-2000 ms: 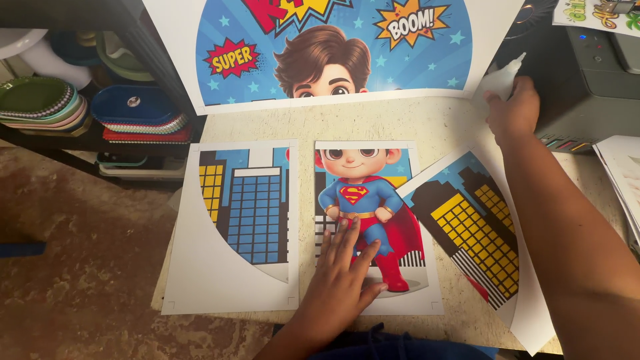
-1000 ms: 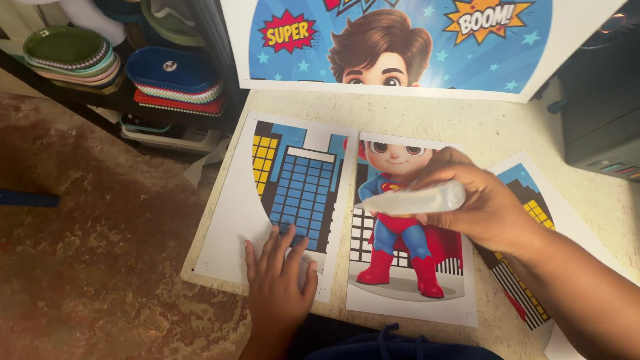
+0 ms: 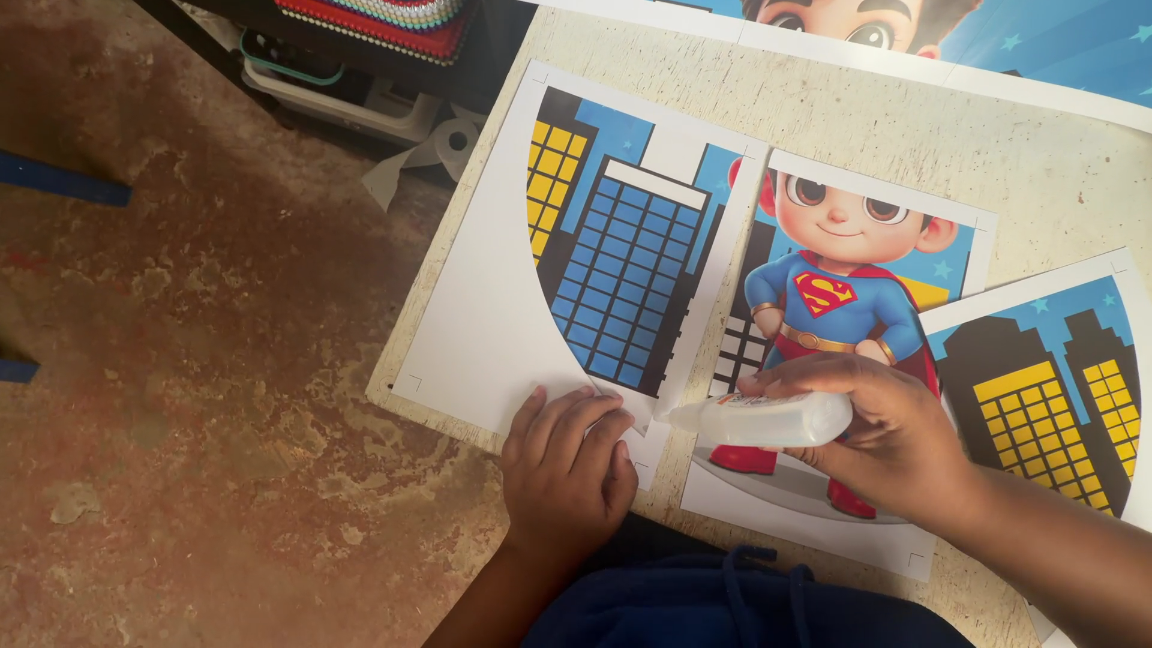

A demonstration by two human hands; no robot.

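Observation:
My right hand point(image 3: 868, 423) grips a translucent plastic glue bottle point(image 3: 774, 419), held sideways with its nozzle pointing left at the lower right margin of a printed sheet with a blue building point(image 3: 621, 279). Whether the nozzle touches the paper, I cannot tell. Flat on that sheet's lower edge rests my left hand point(image 3: 571, 459), holding nothing. Beneath the bottle and right hand, a printed sheet with a caped cartoon boy point(image 3: 837, 297) is partly hidden. To its right, a tilted sheet with yellow-windowed buildings point(image 3: 1035, 396) meets its edge and is partly covered by my right forearm.
A large printed sheet point(image 3: 1062, 54) with part of a cartoon face spans the table's far side. Left of the worn pale tabletop point(image 3: 612, 54) stand a dark shelf with red and beaded plates point(image 3: 387, 27), a toilet roll point(image 3: 454, 139) and blue legs point(image 3: 63, 180) over the floor.
The right hand has brought the bottle from the far right, across the boy sheet, to the building sheet's margin. My left hand has moved from the boy sheet to the building sheet. The view has shifted.

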